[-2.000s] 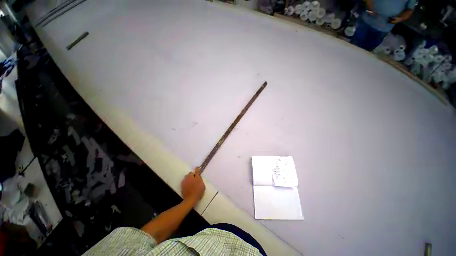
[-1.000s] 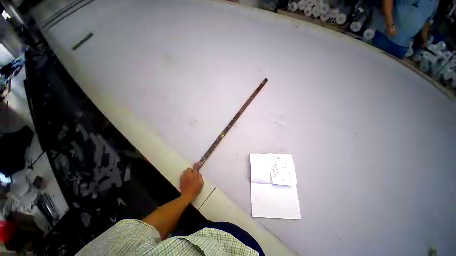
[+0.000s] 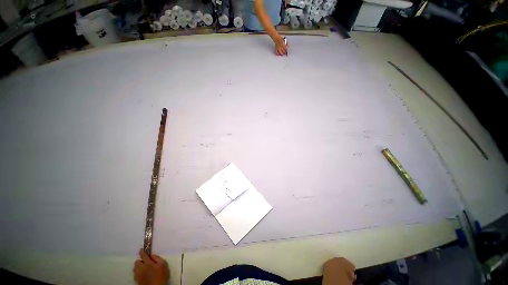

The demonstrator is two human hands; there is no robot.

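The dark brown ruler [image 3: 154, 183] lies on the wide white marker paper [image 3: 312, 111], pointing away from me. My left hand [image 3: 151, 269] grips its near end at the table's front edge. The open notebook [image 3: 235, 203] lies on the paper right of the ruler, turned at an angle. My right hand [image 3: 338, 271] is at the front edge, cut off by the bottom of the picture; its fingers and anything in them cannot be made out.
A person's hand [image 3: 281, 48] holds a small pen-like thing at the paper's far edge. A yellow-green bar [image 3: 405, 176] lies on the paper at right. A thin strip [image 3: 440, 108] and a rail with blue fittings [image 3: 478, 239] are beyond. White buckets [image 3: 97, 28] stand far left.
The view has swung right, bringing in the yellow-green bar, thin strip and my right hand. The notebook appears rotated. The other person's hand is now down at the paper. My left hand still holds the ruler.
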